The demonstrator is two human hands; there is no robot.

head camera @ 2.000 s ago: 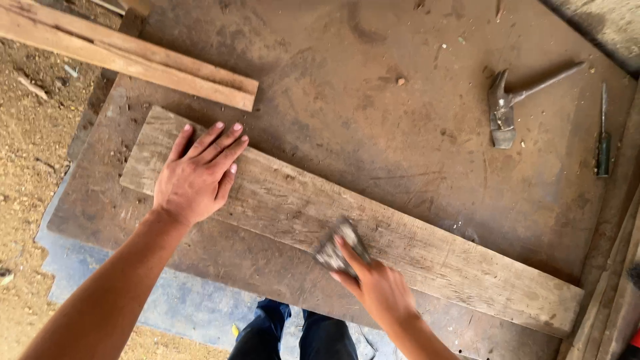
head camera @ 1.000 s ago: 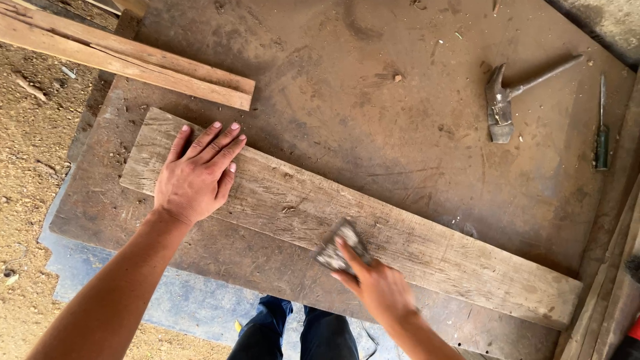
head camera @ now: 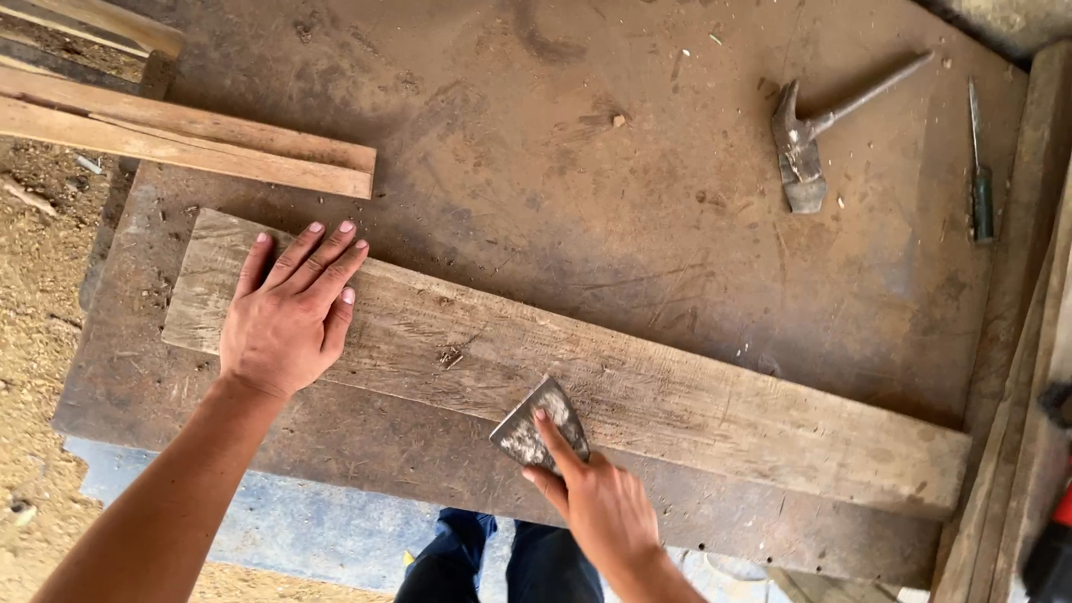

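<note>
A long weathered wooden board [head camera: 670, 389] lies slantwise on a brown, worn tabletop [head camera: 536, 201]. My left hand [head camera: 289, 310] rests flat on the board near its left end, fingers a little apart, holding nothing. My right hand [head camera: 599, 502] grips a putty knife [head camera: 540, 427], index finger pressed along its paint-stained blade; the handle is hidden in the palm. The blade lies over the board's near edge. A small heap of shavings [head camera: 452, 356] sits on the board between the two hands.
A claw hammer [head camera: 800, 155] and a screwdriver with a dark handle [head camera: 981, 201] lie at the far right. Wooden strips [head camera: 1013, 419] line the right edge. Another piece of timber [head camera: 251, 155] juts in from the left. A blue sheet [head camera: 327, 528] shows below the table's near edge.
The putty knife in my right hand has shifted slightly and is no longer blurred. A small heap of shavings now shows more plainly on the board. My left hand has stayed on the board.
</note>
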